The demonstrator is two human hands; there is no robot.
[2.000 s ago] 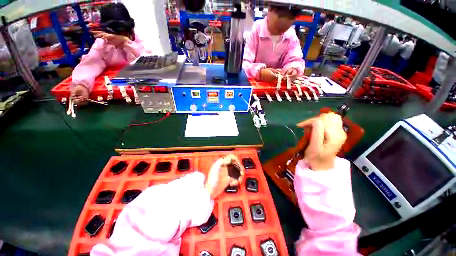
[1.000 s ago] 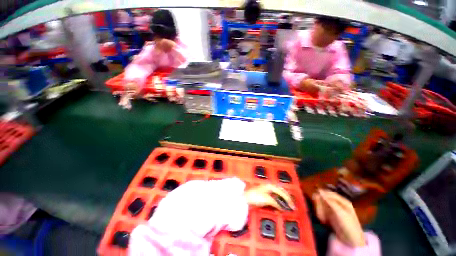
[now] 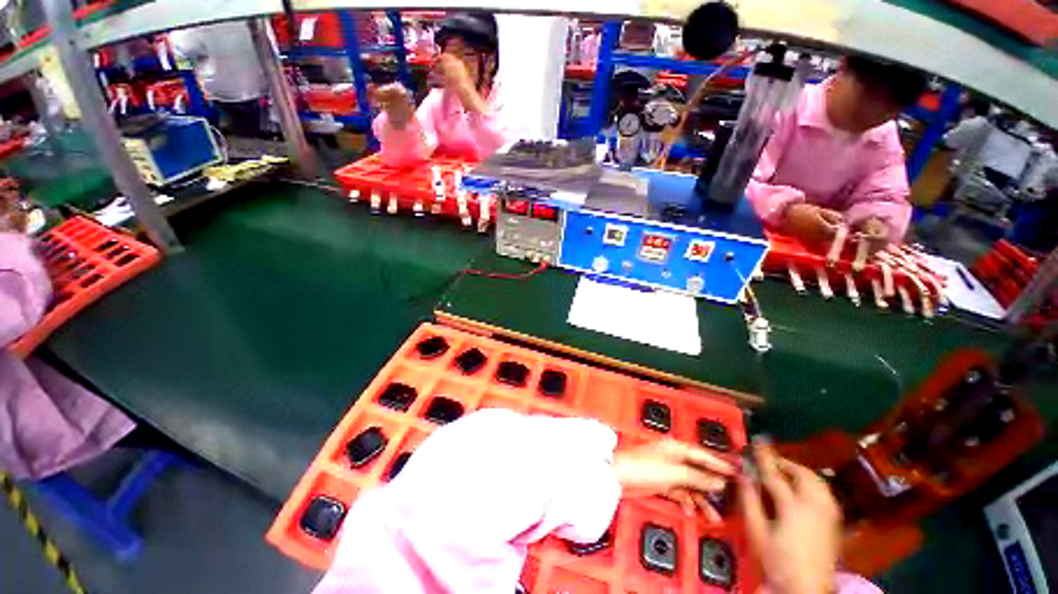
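The red-orange compartment tray (image 3: 603, 395) lies in front of me with black smartwatch bodies in many pockets; two in the lower right show round sensor rings. My left hand (image 3: 676, 473) is over the tray's right side, its fingers around a dark watch body that they mostly hide. My right hand (image 3: 798, 516) is close beside it at the tray's right edge, pinching a thin dark piece that looks like a watch body edge-on. The orange-brown fixture (image 3: 899, 458) stands open to the right, with no hand on it.
A blue-fronted control box (image 3: 661, 255), a grey power supply (image 3: 528, 232) and a white paper sheet (image 3: 636, 313) are behind the tray. A white-cased monitor (image 3: 1019, 545) is at the right edge. Coworkers in pink handle pale strips opposite. Another red tray (image 3: 87, 273) is far left.
The view has turned left. My right hand has left the fixture, which now shows open, and come over to the tray beside my left hand.
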